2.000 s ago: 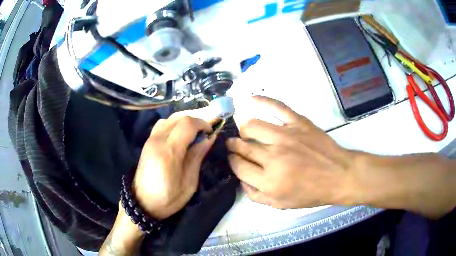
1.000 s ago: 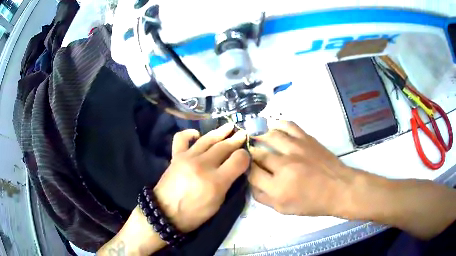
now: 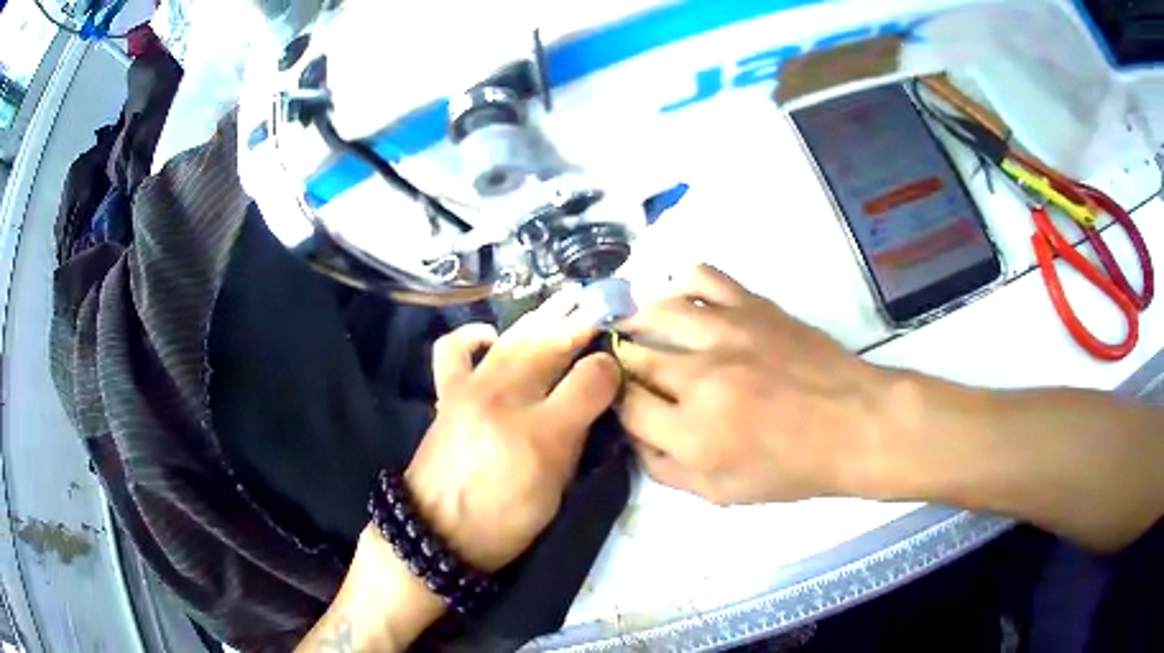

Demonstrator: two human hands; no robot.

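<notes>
A dark garment piece lies under both hands, with a black fabric panel (image 3: 287, 396) to the left and a brown pinstripe garment (image 3: 160, 344) heaped beyond it. My left hand (image 3: 511, 427) lies on the dark cloth, fingers pointing at the needle area of the white sewing machine (image 3: 409, 77). My right hand (image 3: 753, 396) is beside it, fingertips bent at the cloth edge. A narrow yellowish edge (image 3: 617, 342) shows between the hands. The needle and presser foot are hidden behind the tension dial (image 3: 590, 250) and fingers.
A smartphone (image 3: 900, 204) with orange bars lies right of the machine. Red-handled scissors (image 3: 1085, 281) with a yellow and orange tool (image 3: 1047, 189) lie beyond it. A measuring tape (image 3: 791, 580) runs along the table's front edge. A small blue scrap (image 3: 664, 202) lies behind my right hand.
Since the oldest frame, my left hand has gone from pinching the yellowish-edged strip to lying flatter on the cloth with fingers forward. My right hand stays close beside it. The camera view has shifted.
</notes>
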